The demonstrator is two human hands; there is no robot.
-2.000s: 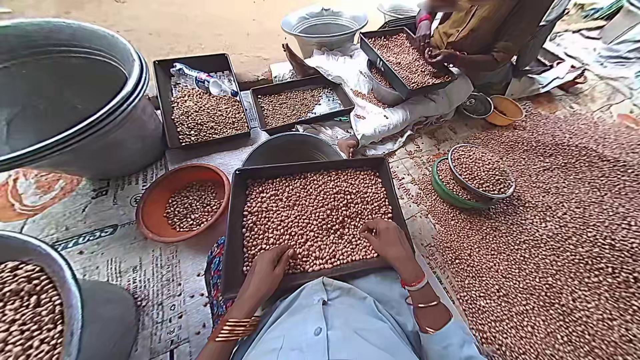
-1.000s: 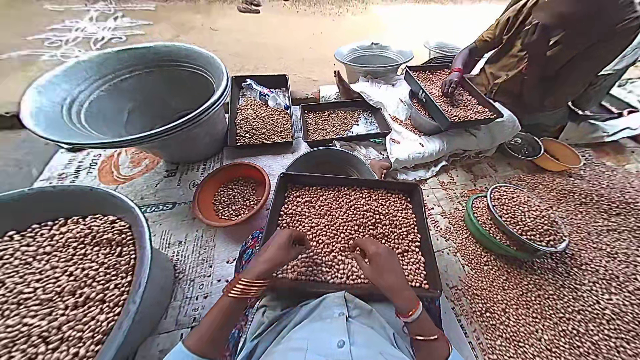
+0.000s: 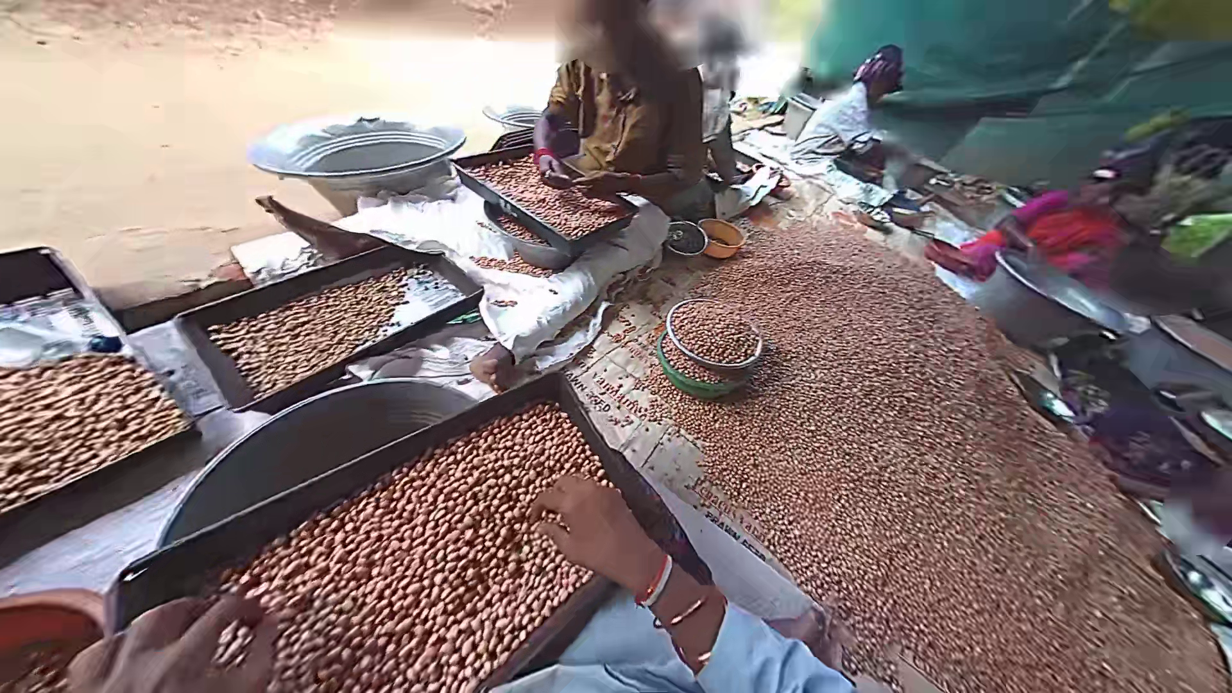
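Observation:
A black rectangular tray (image 3: 616, 462) lies tilted across my lap, filled with a layer of reddish-brown nuts (image 3: 414, 549), perhaps shelled peanuts. My right hand (image 3: 587, 529) rests on the nuts near the tray's right side, fingers bent; whether it pinches any is unclear. At the lower left edge of the view, my left hand (image 3: 183, 645) is over the tray's near left corner, blurred, with some pale nuts showing by its fingers. Behind the tray, a metal basin (image 3: 289, 452) shows partly. An orange-red bowl (image 3: 48, 616) stands beside my left hand.
Two more black trays of nuts (image 3: 318, 322) (image 3: 87, 423) lie left. A large nut heap (image 3: 914, 423) spreads right, with stacked bowls (image 3: 712, 346) at its edge. A person (image 3: 626, 135) sits ahead with a tray (image 3: 553, 202); other people sit at the right.
The view has swung strongly to the right, bringing more people into sight. The person ahead now has both hands together over their tray; one second ago one hand was down in it.

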